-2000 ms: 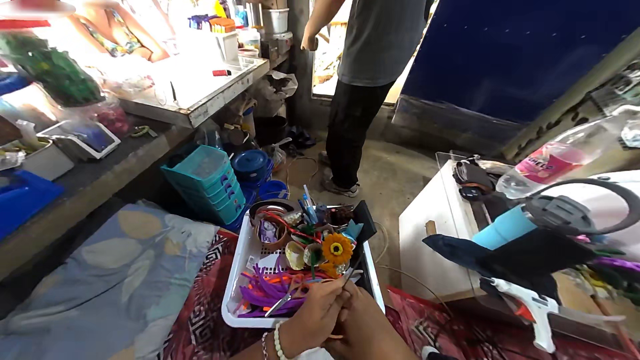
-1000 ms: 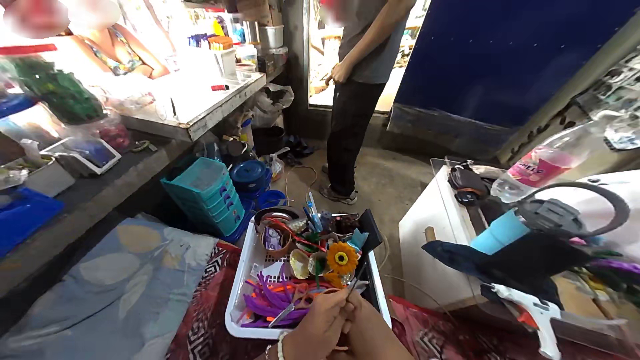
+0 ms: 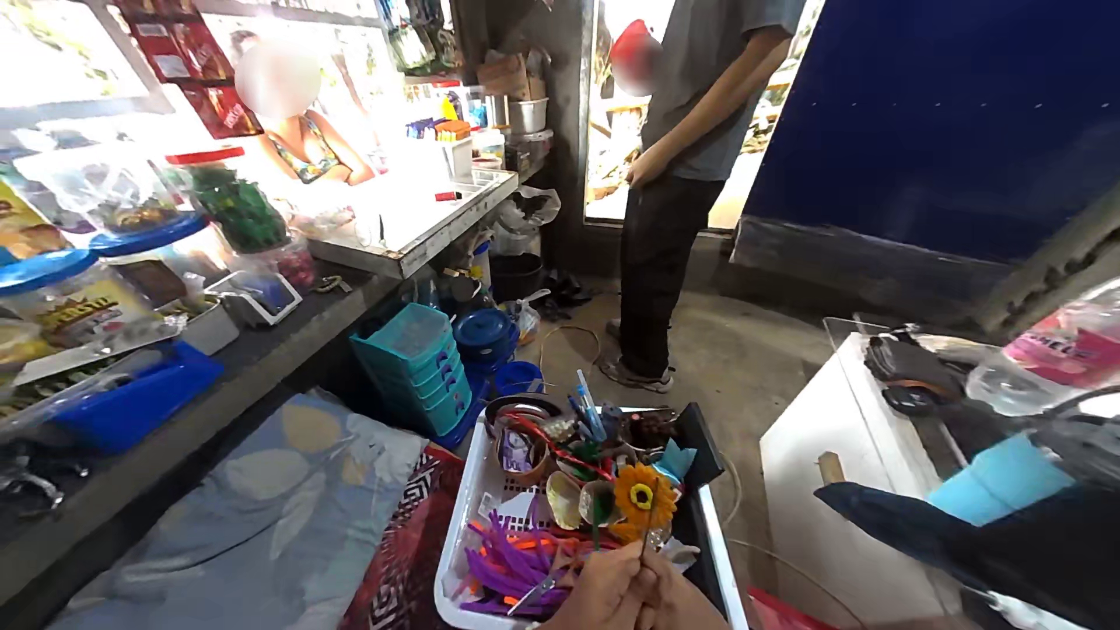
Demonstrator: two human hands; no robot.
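Note:
My left hand (image 3: 604,588) and my right hand (image 3: 672,595) meet at the near side of a white plastic basket (image 3: 451,560). Between their fingertips is a thin dark stem-like piece (image 3: 649,521), pointing up; which hand grips it more firmly is hard to tell. Just beyond them an orange artificial flower (image 3: 643,497) with a dark-ringed yellow centre lies over the basket. Purple fuzzy strips (image 3: 507,560) and orange ones fill its near left part. A metal tool (image 3: 535,593), perhaps scissors, lies beside my left hand. Farther back are pens (image 3: 588,407) and a round container (image 3: 522,455).
A person (image 3: 691,131) stands beyond the basket; another person (image 3: 319,153) is behind the white-topped counter (image 3: 420,227). Teal drawers (image 3: 416,367) stand back left, a cushion (image 3: 254,507) at left. On the right, a white cabinet (image 3: 814,429) bears a bottle (image 3: 1050,359) and dark cloth (image 3: 919,525).
The standing person's arm, away from the body two seconds ago, now hangs bent with the hand before the hip. My hands stay together at the basket's near side.

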